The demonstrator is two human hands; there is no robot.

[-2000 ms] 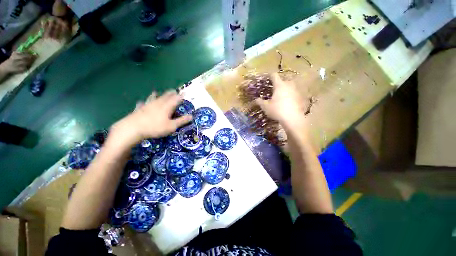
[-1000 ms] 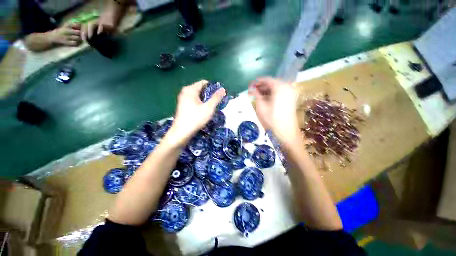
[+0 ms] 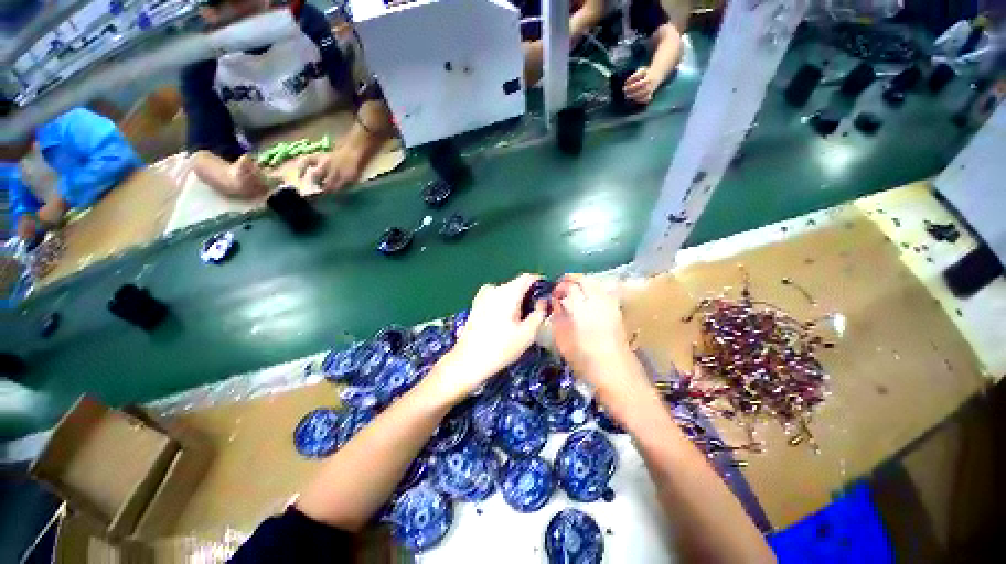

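Observation:
My left hand [image 3: 502, 322] holds a dark round unit [image 3: 539, 294] upright on edge at the back of the white board [image 3: 634, 496]. My right hand [image 3: 582, 320] meets it, with its fingertips at the unit's face. Whether a small part is between those fingertips is hidden. Many blue-patterned discs [image 3: 464, 467] lie heaped under and left of my forearms, some on the white board. A loose pile of small red-brown and silver leaded components [image 3: 761, 358] lies right of my right hand.
The green conveyor belt [image 3: 331, 270] crosses behind, carrying black cylinders [image 3: 138, 307] and a few discs. A pale metal post [image 3: 717, 132] stands at the bench's back edge. People sit opposite. Cardboard trays [image 3: 110, 463] are left, a blue bin [image 3: 836, 534] lower right.
Since one second ago, my two hands have come together at the held disc. The view has tilted up, showing more of the belt and people opposite. Earlier my right hand was at the component pile.

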